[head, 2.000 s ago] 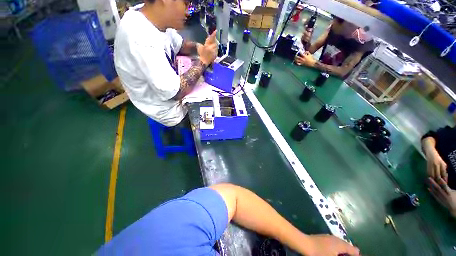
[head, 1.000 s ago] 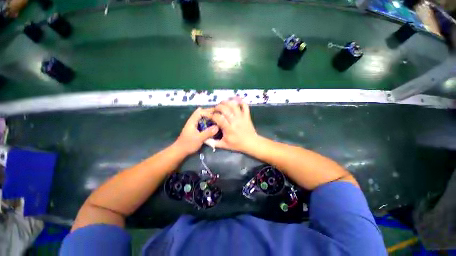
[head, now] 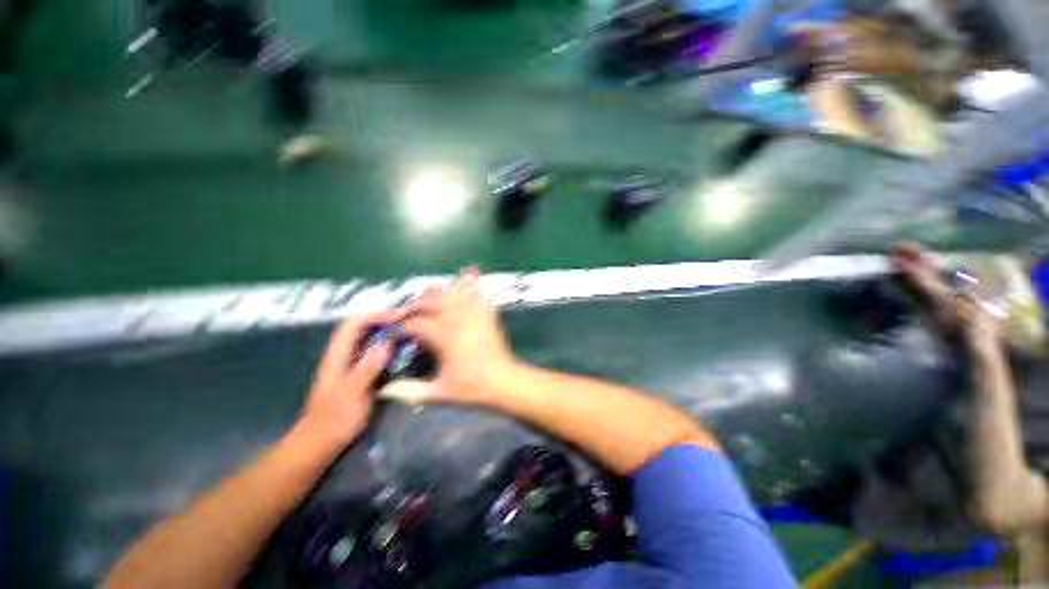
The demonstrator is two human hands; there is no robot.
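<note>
The view is blurred. A black cylindrical housing is held between my two hands over the bench, just before the white rail, its open end facing up. My left hand grips its left side. My right hand holds its right side, with a white covering on the thumb. Fine detail inside the housing is too blurred to tell. Round inner parts with wires and green dots lie near my body, some at the lower left and some at the lower middle.
The white rail separates the bench from the green belt. Housings stand on the belt, one at the middle and one further right. Another person's arm reaches over the bench at the right.
The view has swung right, bringing another person's arm into sight. My hands still hold the housing together, now further left in the picture.
</note>
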